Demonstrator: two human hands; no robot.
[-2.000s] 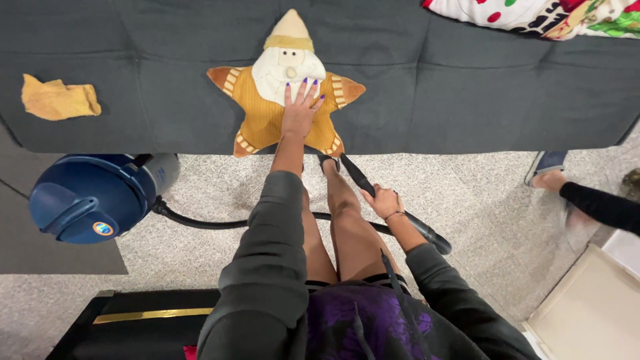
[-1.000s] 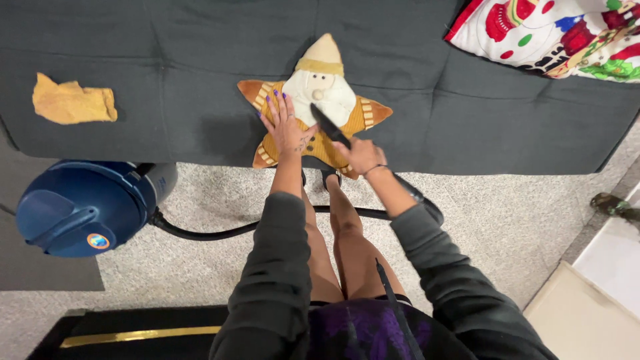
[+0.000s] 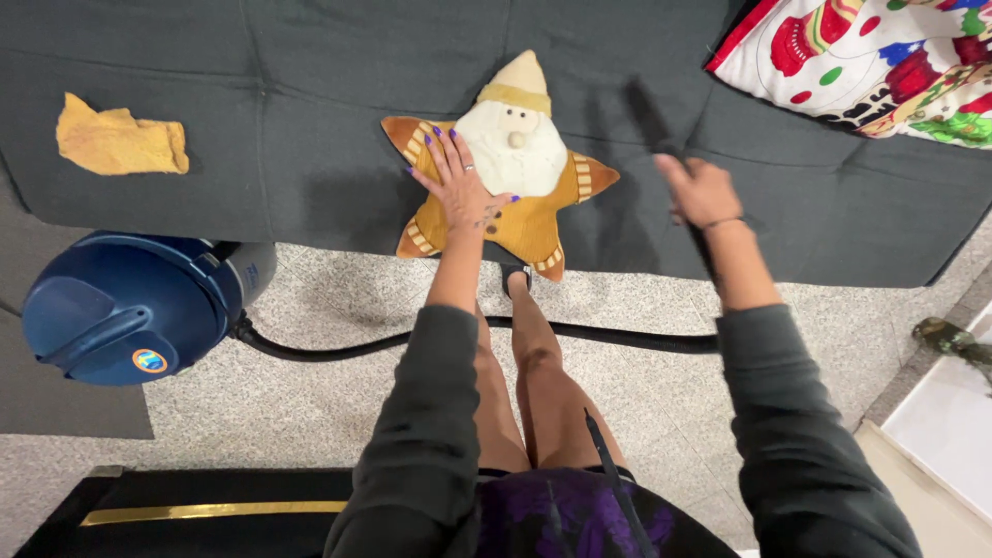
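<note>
A star-shaped Santa cushion (image 3: 535, 217) in mustard corduroy, with a white beard and cream hat, lies on a dark grey upholstered seat (image 3: 333, 70). My left hand (image 3: 461, 186) presses flat on its left side, fingers spread and holding nothing. Off to the right of the cushion, my right hand (image 3: 701, 192) grips a black vacuum nozzle (image 3: 649, 112), raised and blurred, its tip pointing up and left. A black hose (image 3: 620, 335) runs across below the seat to a blue canister vacuum cleaner (image 3: 139, 310) at the left.
A folded yellow cloth (image 3: 120, 138) lies at the seat's left. A Christmas-print fabric (image 3: 868, 62) covers its upper right. Near my legs at lower left is a black item with a gold strip (image 3: 209, 511). A patterned object (image 3: 953, 341) shows at the right edge.
My right hand brought the nozzle up from below the seat onto the cushion, then away to its right. My left hand shifted from the beard to the cushion's left side.
</note>
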